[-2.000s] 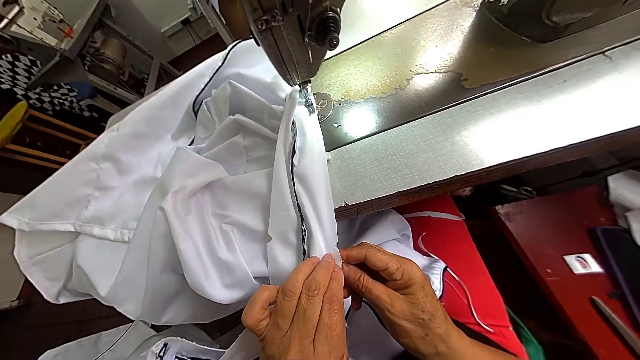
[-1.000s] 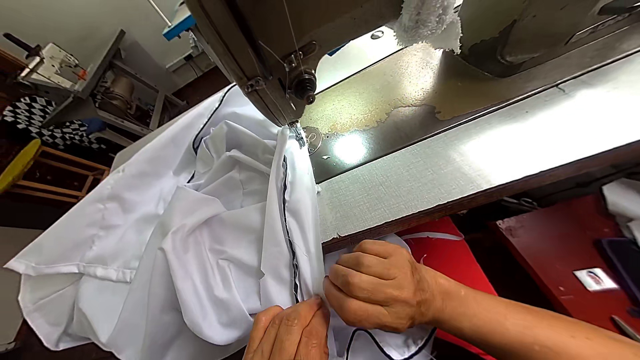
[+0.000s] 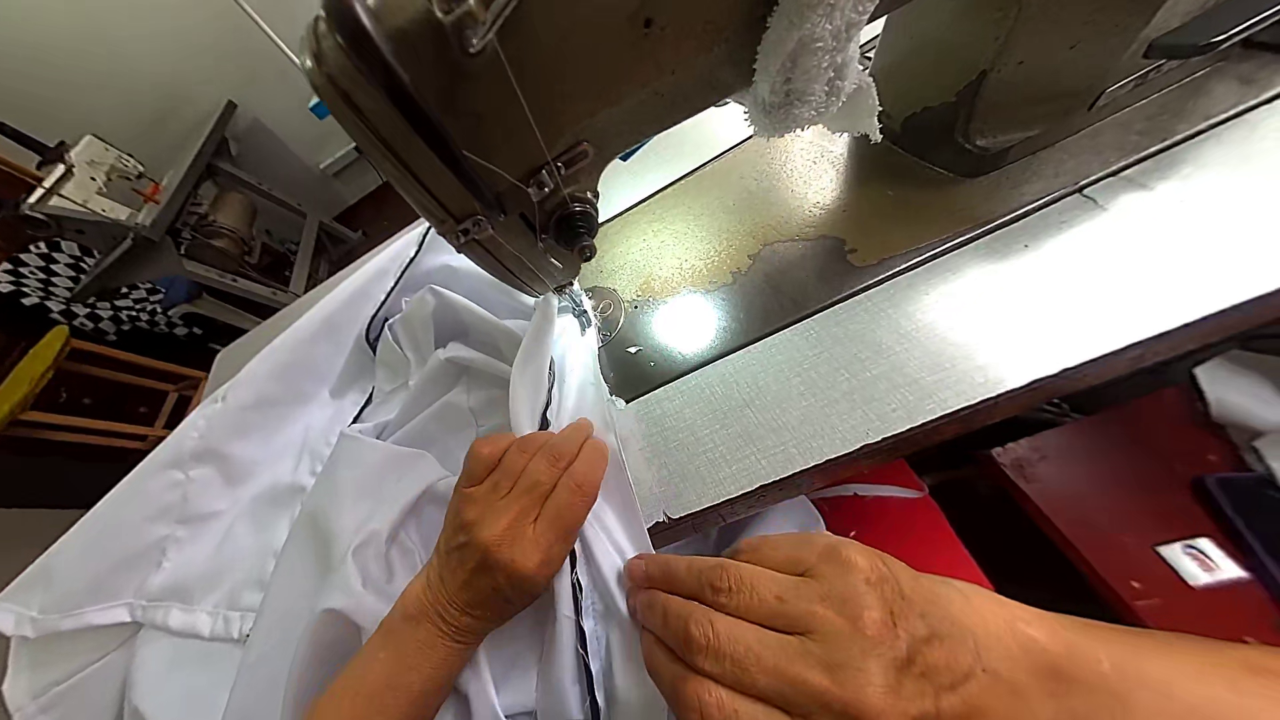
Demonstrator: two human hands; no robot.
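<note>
A white fabric garment [image 3: 400, 480] with dark piping [image 3: 582, 630] lies bunched over the left of the sewing table. Its folded edge runs up under the presser foot [image 3: 575, 305] of an industrial sewing machine [image 3: 480, 140]. My left hand [image 3: 525, 510] presses on the folded strip a short way below the foot, its fingertips together on the cloth. Lower down and to the right, my right hand [image 3: 770, 620] has its fingertips on the outer edge of the same strip. Its thumb is hidden, and whether the cloth is pinched there cannot be told.
The pale tabletop [image 3: 800, 410] with its worn front edge extends to the right. A white fluffy cloth [image 3: 812, 70] hangs from the machine arm. Below right are red fabric [image 3: 900, 520] and a red surface [image 3: 1140, 500]. Another machine [image 3: 100, 180] and a wooden stool [image 3: 110, 395] stand at left.
My left hand has moved up the strip, closer to the presser foot. My right hand, closed in a fist a second ago, now has its fingers extended along the cloth edge. The view has shifted.
</note>
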